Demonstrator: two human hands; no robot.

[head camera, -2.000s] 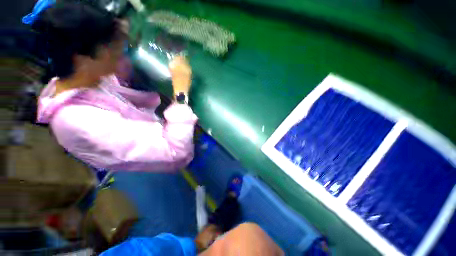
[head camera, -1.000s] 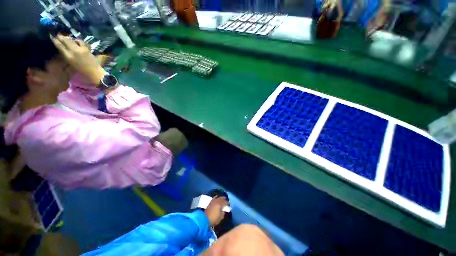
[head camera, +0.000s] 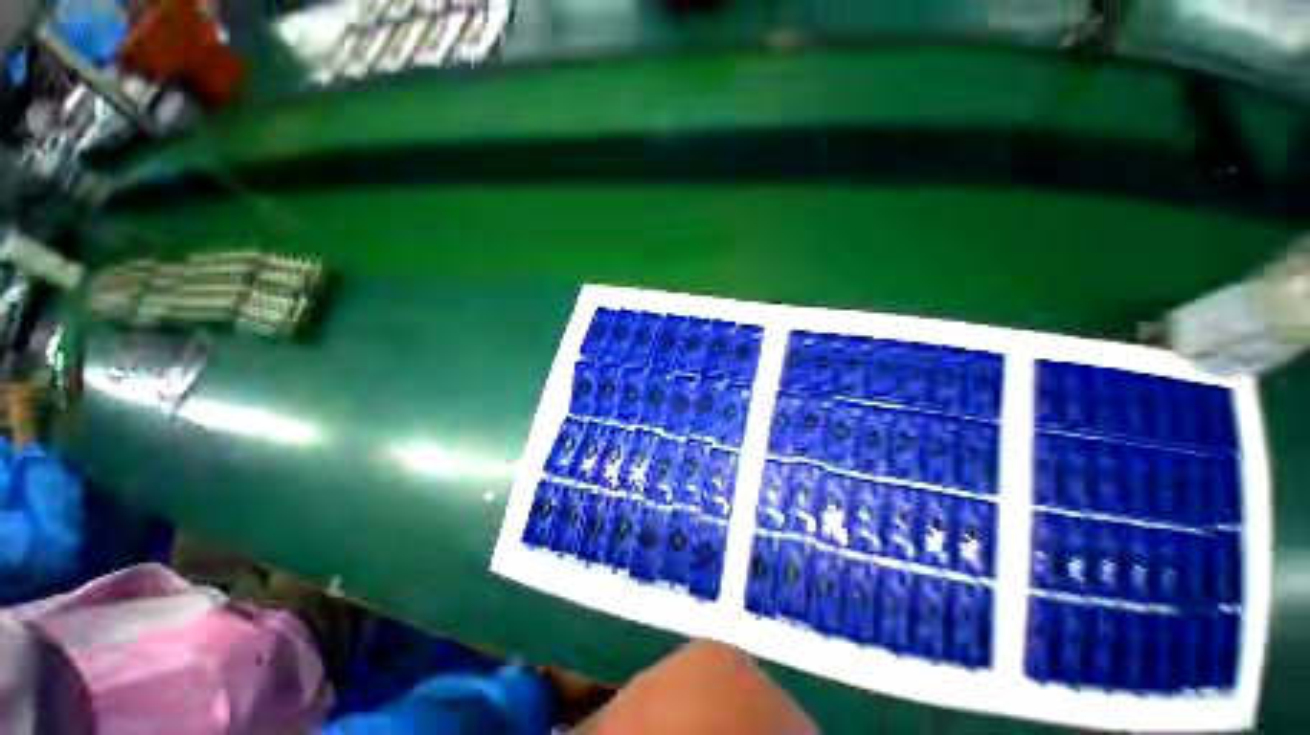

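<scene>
A large white tray (head camera: 1017, 503) lies on the green bench, with three sections of glossy blue parts with dark round centres, split by white bars. My left hand (head camera: 578, 695) shows only as a small dark patch at the bottom edge, beyond the cuff of a blue sleeve (head camera: 453, 707). It is below the tray's near left corner and apart from it. Its fingers and anything in them are hidden. My right hand is out of the picture. A blurred skin-toned shape at the bottom centre overlaps the view near the tray's front edge.
Stacked strip-like boards (head camera: 208, 290) lie on the bench (head camera: 431, 230) at the left. A blurred white object (head camera: 1253, 325) is at the tray's far right corner. A neighbour's pink sleeve (head camera: 187, 653) is at the lower left. More pale items (head camera: 410, 36) stand at the far upper left.
The view has swung right and down onto the bench, so the tray appears larger and more central. My left hand, earlier seen with a white item, is now almost hidden at the bottom edge.
</scene>
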